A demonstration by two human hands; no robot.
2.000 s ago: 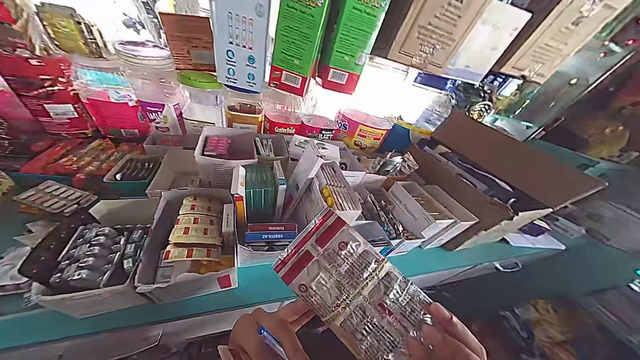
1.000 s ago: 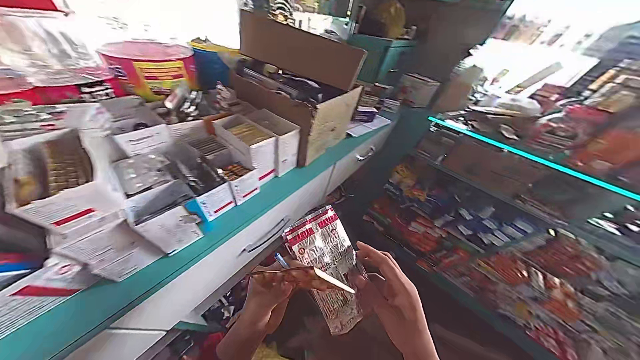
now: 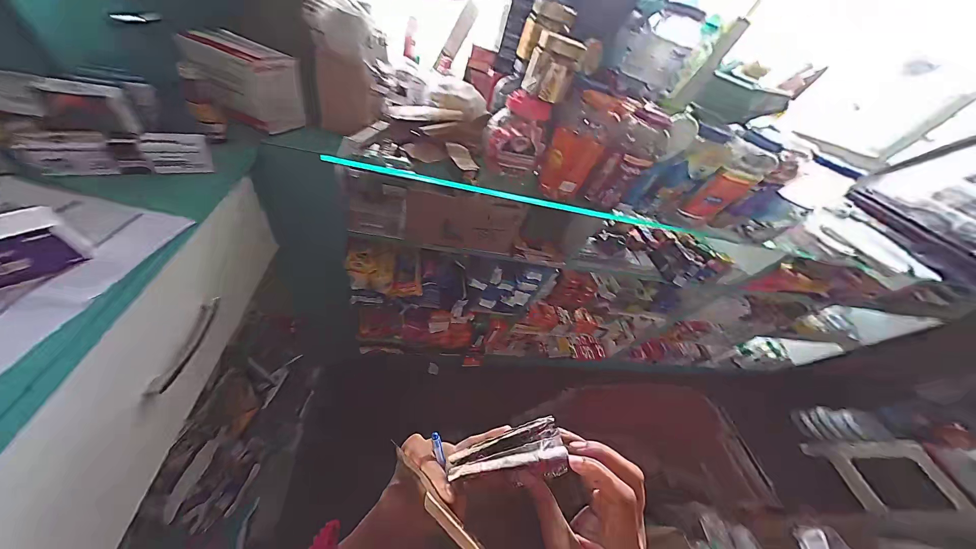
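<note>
A folded stack of foil blister strips [image 3: 511, 455], seen nearly edge-on, lies between my two hands at the lower middle. My left hand [image 3: 427, 473] grips its left end and also has a blue pen [image 3: 438, 448] between its fingers. A thin tan, card-like piece [image 3: 446, 518] juts down from the same hand; what it is, I cannot tell. My right hand [image 3: 602, 488] closes on the right end of the strips, thumb below and fingers behind. The strips' printed faces are mostly hidden.
On the left stands a teal-topped counter [image 3: 236, 164] with papers, boxes and a drawer handle [image 3: 187, 351]. A glass display case [image 3: 496, 191] crosses ahead, with jars on top and packets on its shelves. A reddish-brown seat-like surface [image 3: 656, 435] is beyond my hands.
The view has swung far right, from the boxes on the counter to the glass case. The strips, earlier with their printed face showing, are now folded and turned edge-on between my hands.
</note>
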